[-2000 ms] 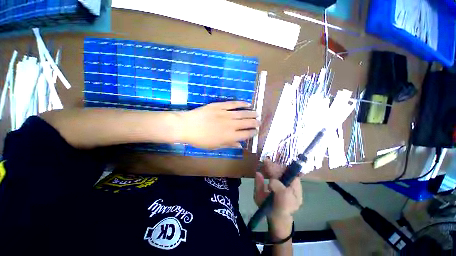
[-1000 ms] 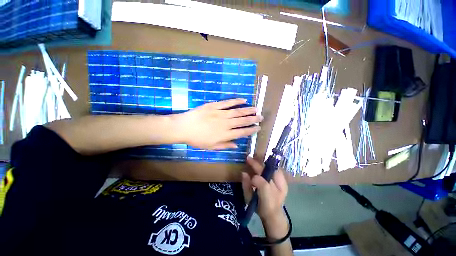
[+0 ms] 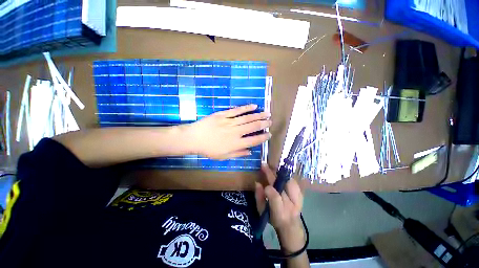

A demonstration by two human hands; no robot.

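A blue solar cell panel [image 3: 147,89] with fine pale lines lies flat before me. A thin white-edged strip [image 3: 268,99] runs along its right end. My left hand [image 3: 226,133] lies flat on the panel, fingers spread, fingertips reaching the right edge and the strip. My right hand [image 3: 282,201] is at the panel's lower right corner, with a finger at the strip's lower end. It holds a dark soldering iron [image 3: 283,175], whose tip points up and right over the heap of white strips [image 3: 336,131].
A second heap of strips [image 3: 44,107] lies left. A panel stack [image 3: 47,26] stands upper left. Long white strips [image 3: 210,23] lie behind. The iron stand [image 3: 417,68] with yellow sponge [image 3: 409,111] is right, a blue tray [image 3: 404,21] upper right.
The white strip has moved left against the panel's right edge. My right hand, holding the iron, has shifted left and the iron's tip has moved left. My left hand stays on the panel.
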